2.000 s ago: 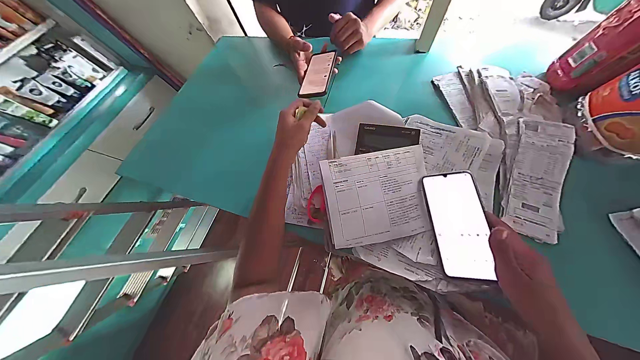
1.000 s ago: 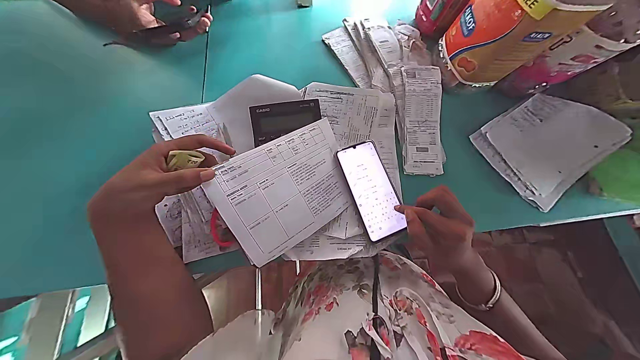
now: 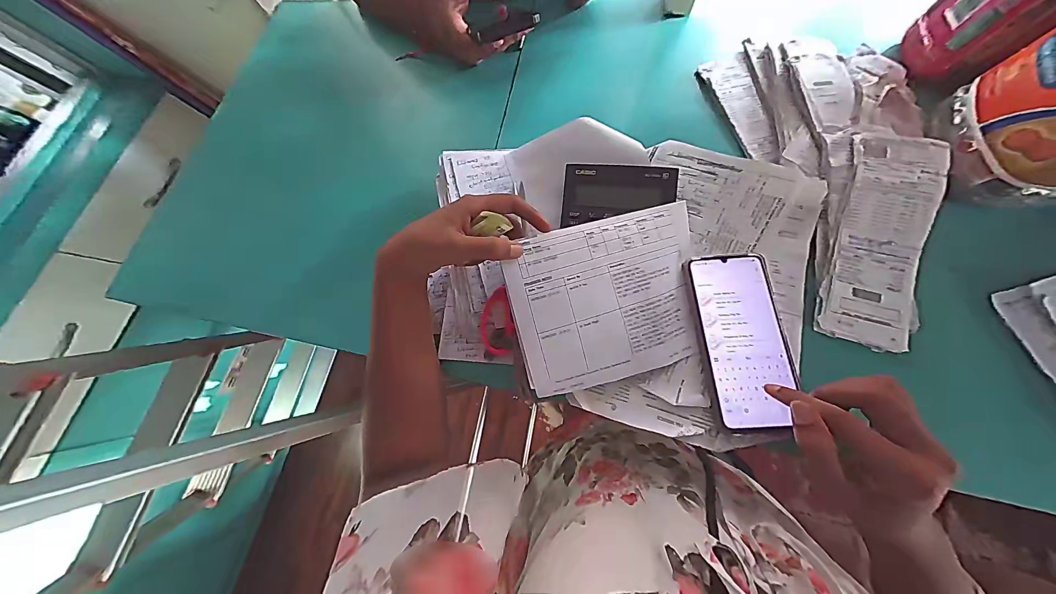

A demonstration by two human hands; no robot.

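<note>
My left hand (image 3: 450, 235) pinches the upper left corner of a printed form (image 3: 610, 305) between thumb and fingers, with a small yellowish object (image 3: 492, 223) tucked in the palm side. Right of the form a smartphone (image 3: 742, 342) lies on papers, its screen lit with a list and a keyboard. The index finger of my right hand (image 3: 866, 445) touches the lower right of that screen; the hand holds nothing. Behind the form's top edge is a black Casio calculator (image 3: 619, 191), partly covered. A red ring-shaped object (image 3: 497, 322) shows at the form's left edge.
Under the form lie loose papers (image 3: 751, 198) and handwritten slips (image 3: 478, 175). Bundles of receipts (image 3: 887, 239) lie at the right, near a jar with an orange label (image 3: 1019, 115) and a red container (image 3: 973, 37). Across the teal table (image 3: 330, 165), another person's hand (image 3: 445, 29) holds a dark phone.
My left hand has come back from near the other person's phone to the form. The phone, in my right hand two seconds ago, now lies on the papers, and my right finger touches its screen.
</note>
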